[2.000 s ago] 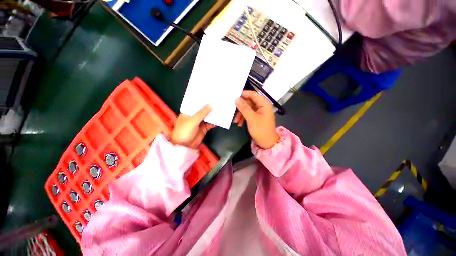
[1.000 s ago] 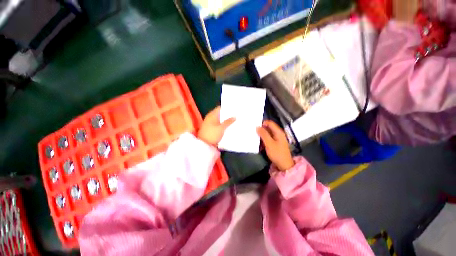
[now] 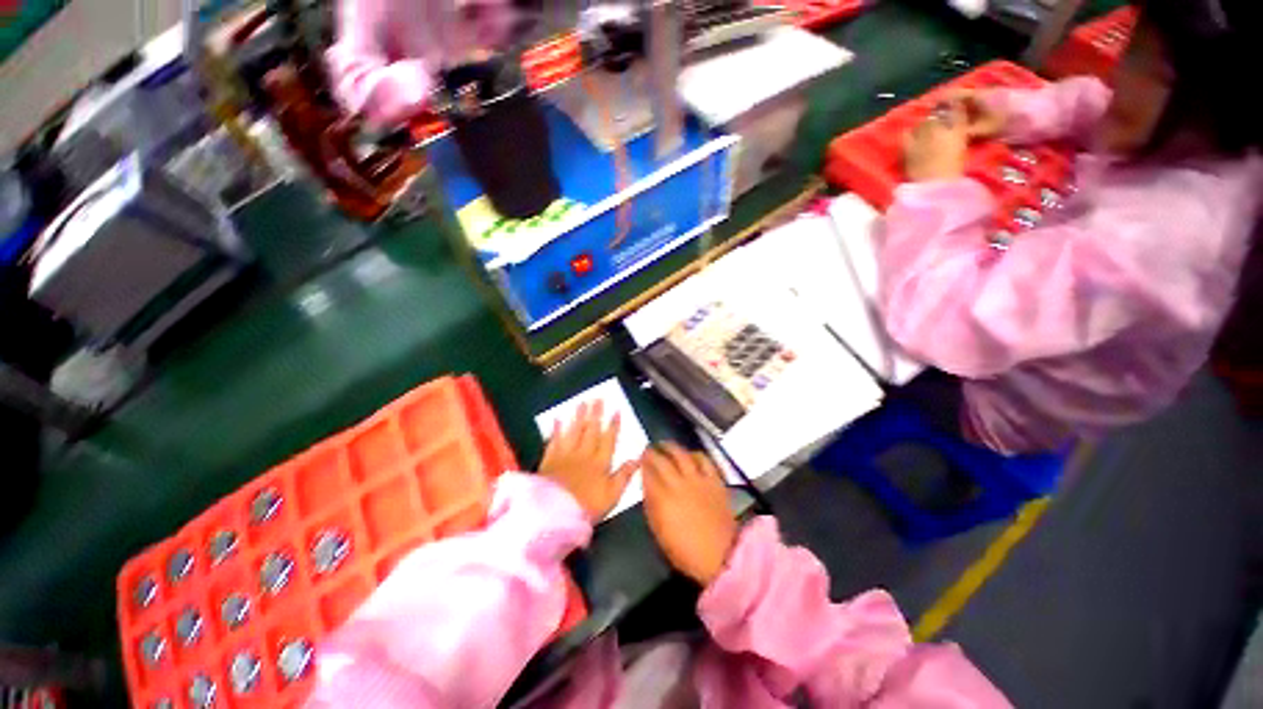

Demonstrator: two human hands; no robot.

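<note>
A white card (image 3: 626, 413) lies on the dark green bench mat between the red tray and the papers. My left hand (image 3: 589, 460) rests flat on the card with its fingers spread and holds nothing. My right hand (image 3: 688, 510) is at the card's right edge, back of the hand up; its fingertips are blurred and partly hidden, so I cannot tell if it holds anything. The orange-red parts tray (image 3: 402, 464) sits to the left, with round silvery watch heads (image 3: 277, 571) in several pockets. My left sleeve covers part of the tray.
A calculator (image 3: 741, 346) lies on white record sheets (image 3: 817, 395) to the right. Behind stands a blue box (image 3: 637, 236) on a wooden board, with a black cup (image 3: 506, 153) on it. A coworker in pink (image 3: 1053, 277) works at another red tray (image 3: 873, 153). A blue stool (image 3: 907, 478) stands below.
The card has gone from being held up in my hands to lying on the mat. My left hand has opened and spread over it. The view has swung up, showing more of the bench and the coworker.
</note>
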